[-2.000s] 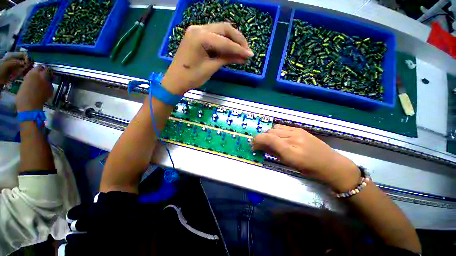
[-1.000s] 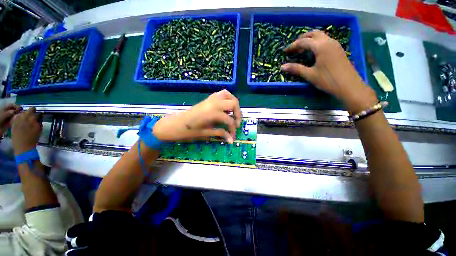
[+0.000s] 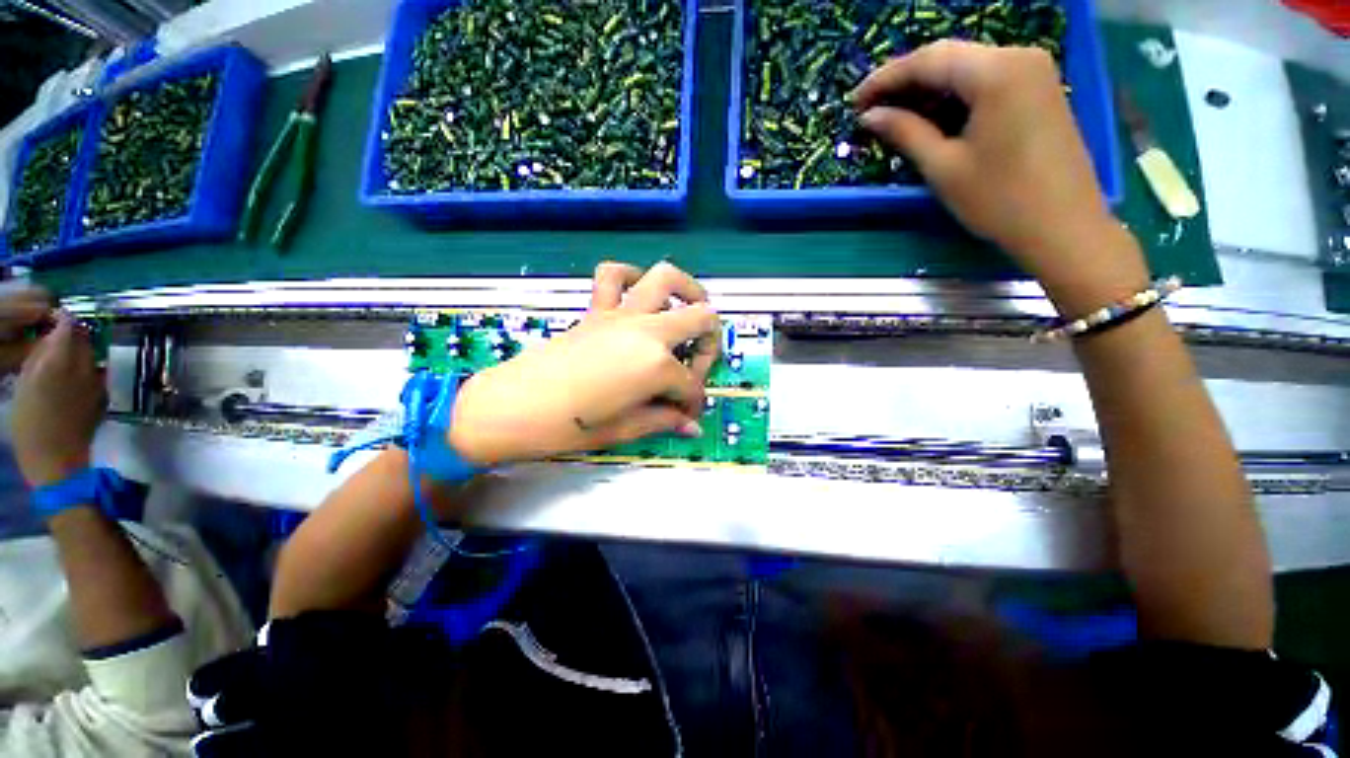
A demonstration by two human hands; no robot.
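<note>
The green PCB panel [image 3: 752, 430] lies between the conveyor rails, with small blue, white and dark parts on it. My left hand [image 3: 592, 378], with a blue wrist strap, is over the panel, fingers bent down at its right part; whether they pinch a part is hidden. My right hand [image 3: 999, 156] is over the right blue bin [image 3: 903, 196] of dark green and yellow capacitors [image 3: 807, 89]. Its thumb and forefinger tips are close together above the heap; I cannot tell if a capacitor is between them. A second blue bin [image 3: 526, 205] of capacitors is to the left.
Green-handled cutters [image 3: 284, 178] lie on the green mat [image 3: 333, 222], left of the bins. A pale-handled tool [image 3: 1165, 181] lies to the right. Silver conveyor rails [image 3: 918, 304] run across. Another person's hand [image 3: 59, 400] is at far left, near two more bins [image 3: 148, 148].
My right hand has gone from the panel to the right bin, its fingertips now closer together. My left hand has come down from above the left bin to the panel. The view has shifted.
</note>
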